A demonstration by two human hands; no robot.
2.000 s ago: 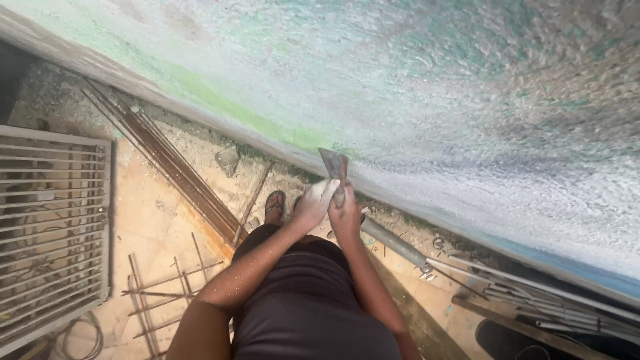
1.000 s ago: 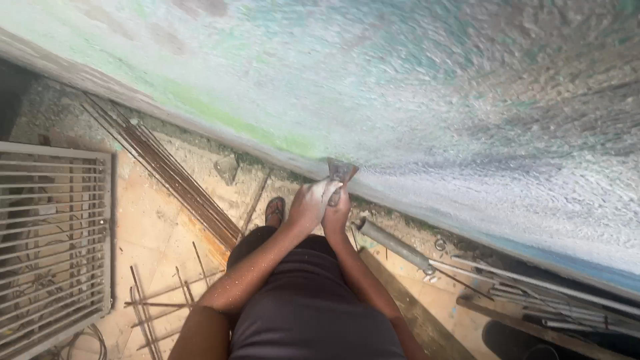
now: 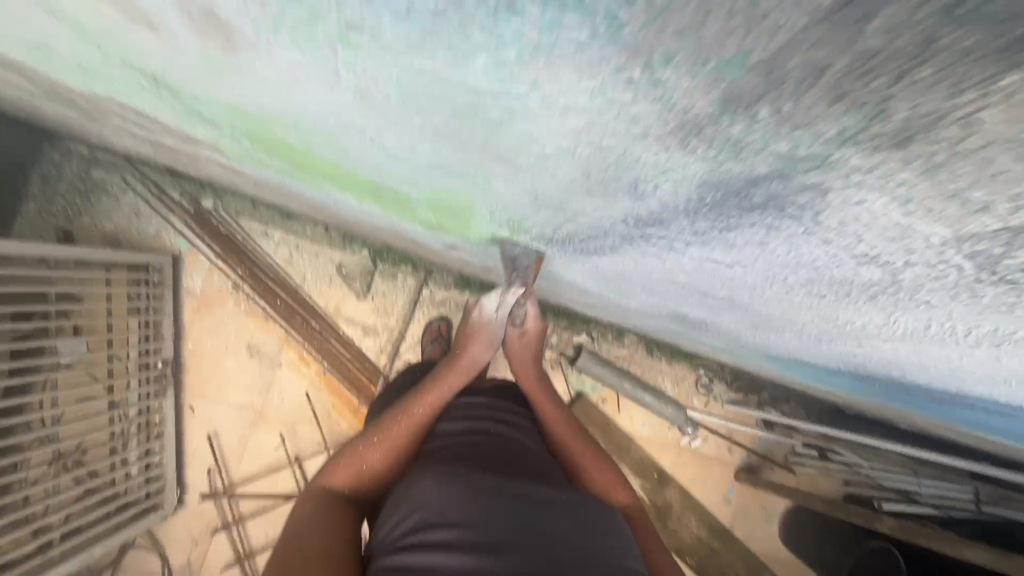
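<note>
A metal scraper with a wide, flared blade (image 3: 521, 262) has its edge at the lower part of a rough painted wall (image 3: 448, 128), just right of a bright green patch. Both hands grip it close together near its lower end. My left hand (image 3: 486, 320), whitened with dust on the fingers, is wrapped around it from the left. My right hand (image 3: 524, 328) closes on it from the right. The handle is mostly hidden by the fingers. Whether the blade touches the wall is blurred.
Long rusty metal bars (image 3: 280, 292) lie on the floor at left, beside a white slatted metal grille (image 3: 174, 384). Thin crossed rods (image 3: 248, 496) lie nearer. To the right are a grey cylinder (image 3: 628, 388), a long board (image 3: 672, 496) and pale rods (image 3: 920, 488). A sandaled foot (image 3: 437, 338) stands near the wall.
Both hands have kept hold of the scraper. Its blade has shifted and changed its tilt slightly against the background.
</note>
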